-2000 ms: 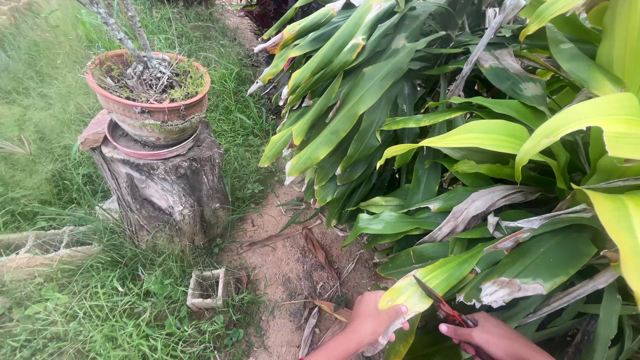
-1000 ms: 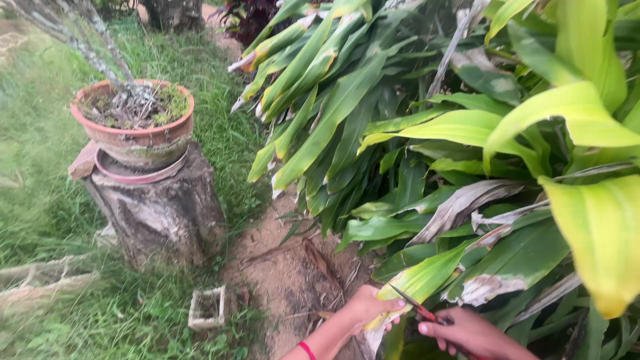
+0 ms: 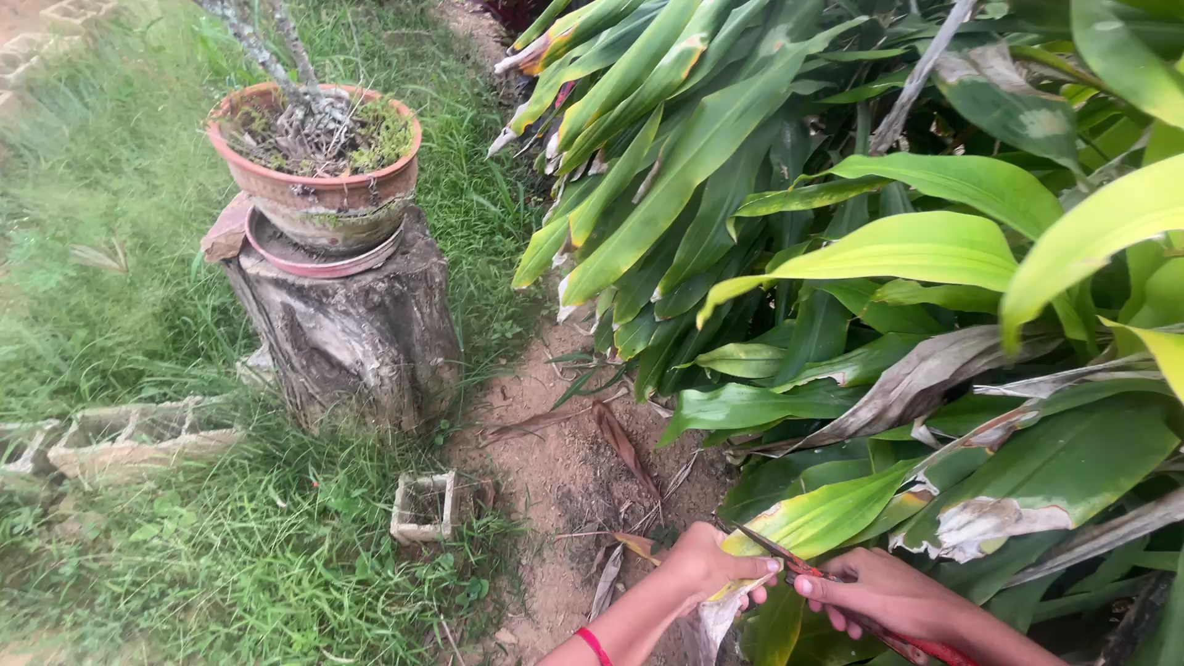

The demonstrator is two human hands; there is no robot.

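Observation:
My left hand (image 3: 717,569), with a red band at its wrist, pinches a long leaf (image 3: 823,513) near its tip. The leaf is green and yellow, and its withered, pale end (image 3: 714,629) hangs below my fingers. My right hand (image 3: 865,592) holds red-handled garden shears (image 3: 795,560). Their dark blades lie across the leaf just beside my left fingers; part of the blades is hidden by the leaf, so how far apart they are cannot be told.
Broad-leaved plants (image 3: 703,185) with some brown, dry leaves (image 3: 934,379) fill the right side. A potted plant in a clay pot (image 3: 319,185) stands on a tree stump (image 3: 361,333). Concrete blocks (image 3: 139,439) lie in the grass. A dirt strip (image 3: 546,462) with fallen leaves runs between.
The shears have moved from beside the leaf to across it, near my left hand. My left hand keeps its hold on the leaf.

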